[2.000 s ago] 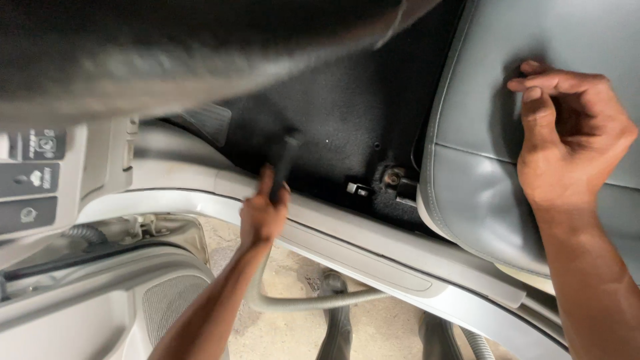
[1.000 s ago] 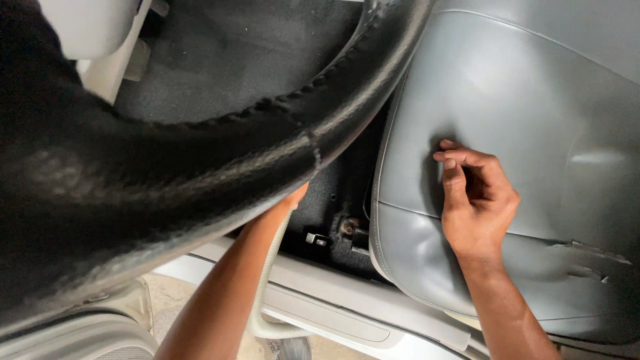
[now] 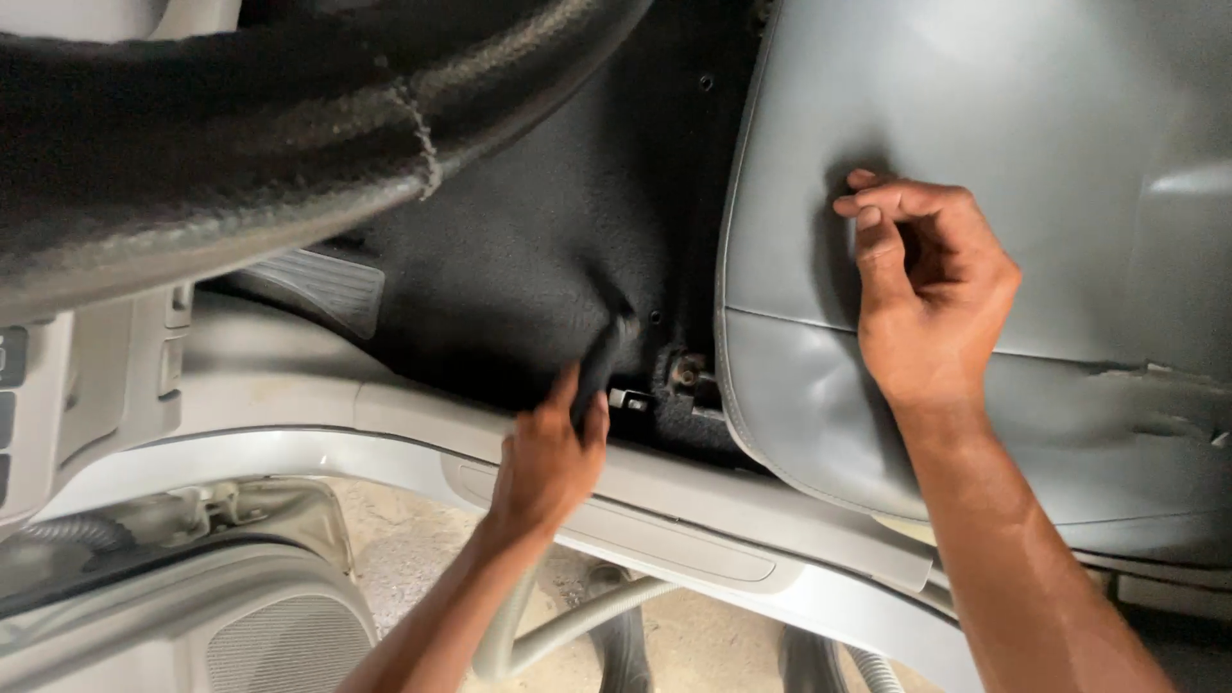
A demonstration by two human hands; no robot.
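Note:
My left hand grips a black vacuum nozzle, whose tip is over the black floor carpet of a car, near the door sill. A ribbed pale hose runs below that hand, outside the sill. My right hand rests on the grey leather seat, its fingers curled and thumb near the fingertips; I see nothing held in it. A metal seat-rail bracket lies between the nozzle and the seat's edge.
A black steering wheel crosses the upper left, above a footrest. The pale door sill runs along the lower middle. An open door is at the lower left. The seat cover has a tear. Dark boots stand on the ground outside.
One second ago the steering wheel hid most of my left hand; now that hand and the nozzle are in sight near the seat bracket. My right hand has stayed on the seat. The view has shifted.

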